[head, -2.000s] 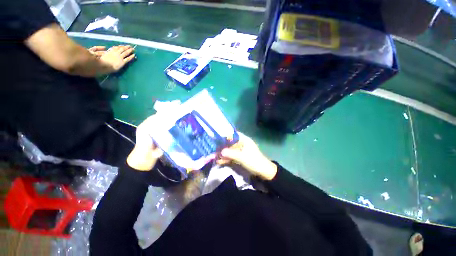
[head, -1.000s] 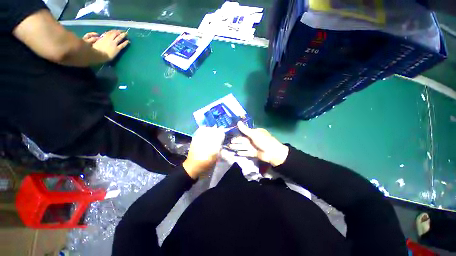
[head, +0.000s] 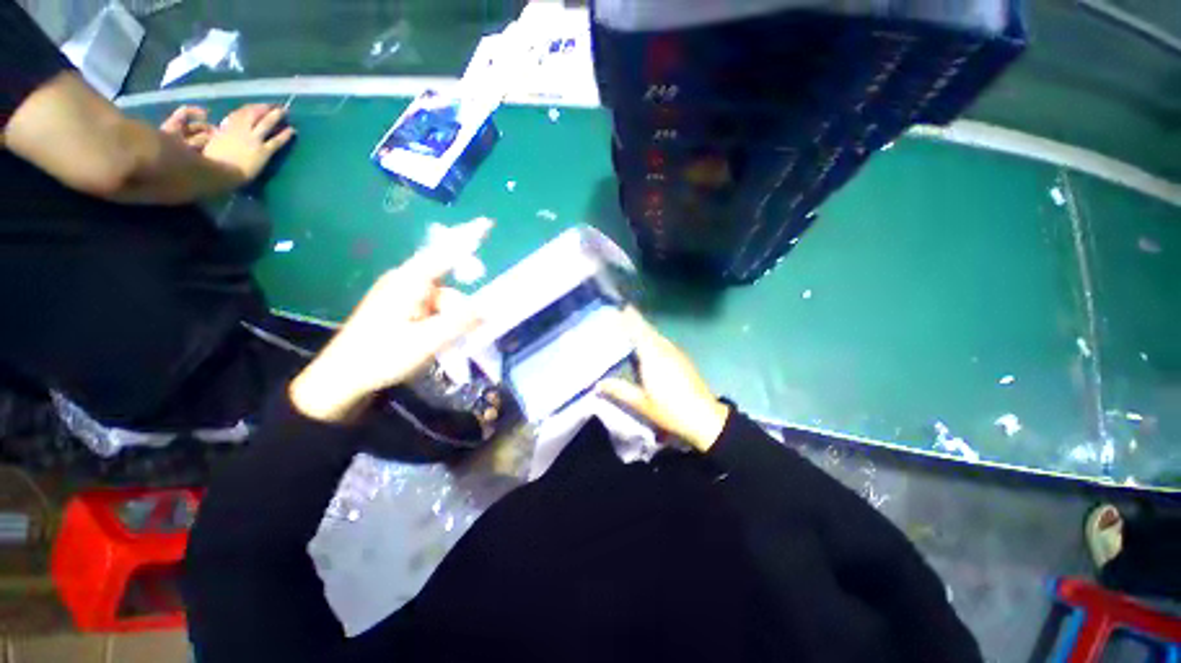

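Note:
A small white and dark blue retail box (head: pixel 570 334) is held at the bench's near edge, turned so a pale side and a dark band show. My right hand (head: pixel 667 383) grips its right side. My left hand (head: pixel 389 334) is at its upper left, fingers raised, with a small crumpled whitish scrap (head: pixel 456 246) at the fingertips. The image is blurred there, so I cannot tell whether the scrap is gripped or whether the box is open. Another retail box (head: pixel 438 140) with a phone picture lies on the green bench (head: pixel 907 324).
A tall dark blue box stack (head: pixel 777 143) stands ahead. White printed sheets (head: pixel 538 52) lie at the back. A person's hands (head: pixel 233 140) rest on the bench at left. A red stool (head: pixel 110 557) is lower left, a red and blue stool (head: pixel 1114 622) lower right.
The held box has turned from its phone picture face to a pale side. My left hand has moved left and up from it. The view has shifted slightly.

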